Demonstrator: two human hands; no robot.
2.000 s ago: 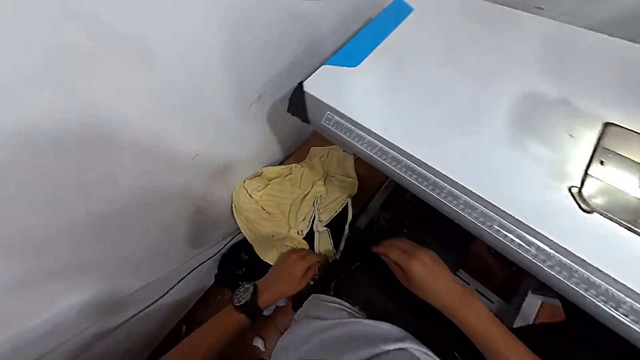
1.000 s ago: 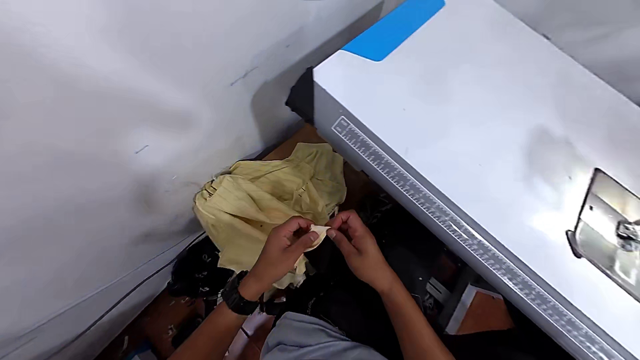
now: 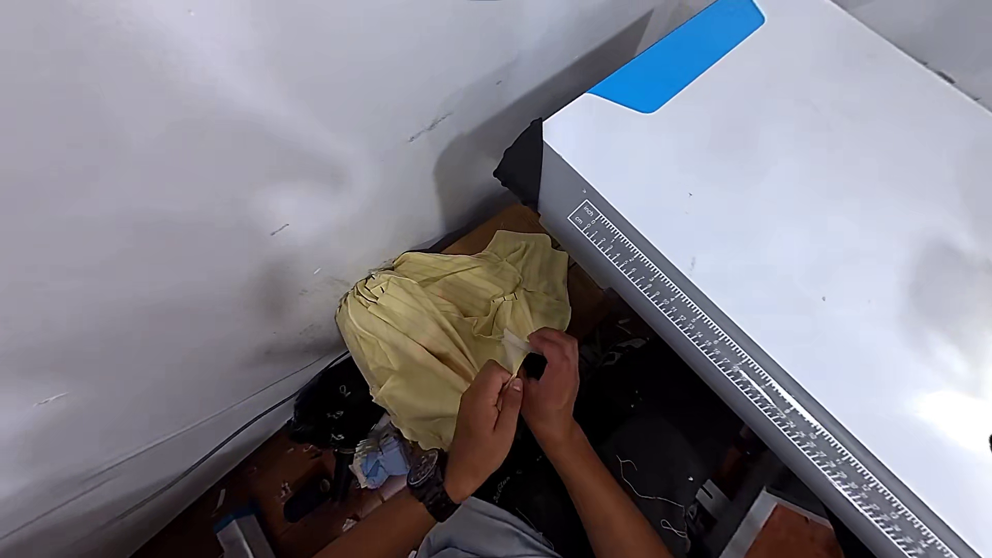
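A pale yellow cloth garment hangs in folds below the corner of a white table, between it and the wall. My left hand, with a dark watch on the wrist, pinches an edge of the yellow cloth between thumb and fingers. Close against it, my right hand grips the same edge, where a small whitish flap of the fabric stands up. The fingertips of both hands nearly touch. Part of the garment behind the hands is hidden.
The white table has a printed ruler along its front edge and a blue patch. A white wall stands at the left, with a dark cable at its foot. Dark bags and scraps lie low down.
My two hands, apart two seconds ago, have come together at the edge of the cloth. The garment is more spread out than before. The view has shifted.
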